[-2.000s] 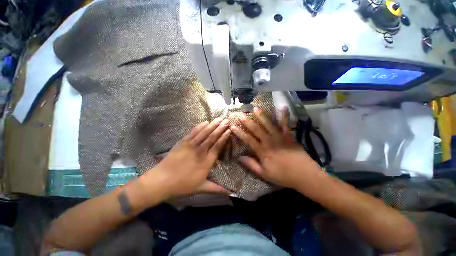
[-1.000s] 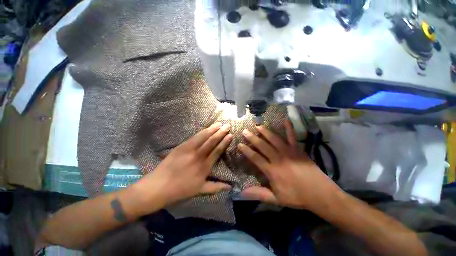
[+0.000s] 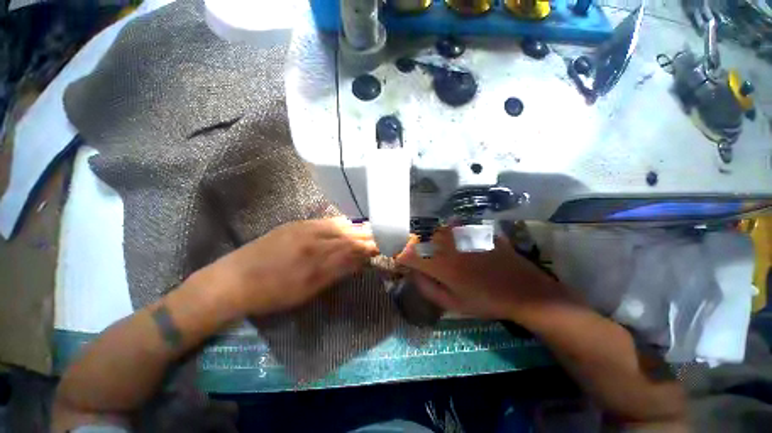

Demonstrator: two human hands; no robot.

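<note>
A brown-grey woven panel (image 3: 182,93) with a short dark slit lies over the left of the table and runs under the sewing machine head (image 3: 525,127). My left hand (image 3: 292,262) has its fingers bunched on the cloth just left of the needle area, holding its edge. My right hand (image 3: 474,275) is at the needle area from the right, its fingertips close to the left ones and partly behind the machine head's parts. A corner of the cloth hangs over the green scale strip (image 3: 423,359). The presser foot is mostly hidden by the fingers.
A clear plastic bag of white pieces (image 3: 652,287) lies right of the machine. A white piece (image 3: 42,139) and a brown board (image 3: 30,296) are at the far left. A blue thread holder (image 3: 457,23) tops the machine. The lit display (image 3: 669,210) shows edge-on.
The view has tipped down over the machine head. My hands have closed in from lying flat to fingers gathered at the needle. The near cloth has shifted, uncovering more of the green strip.
</note>
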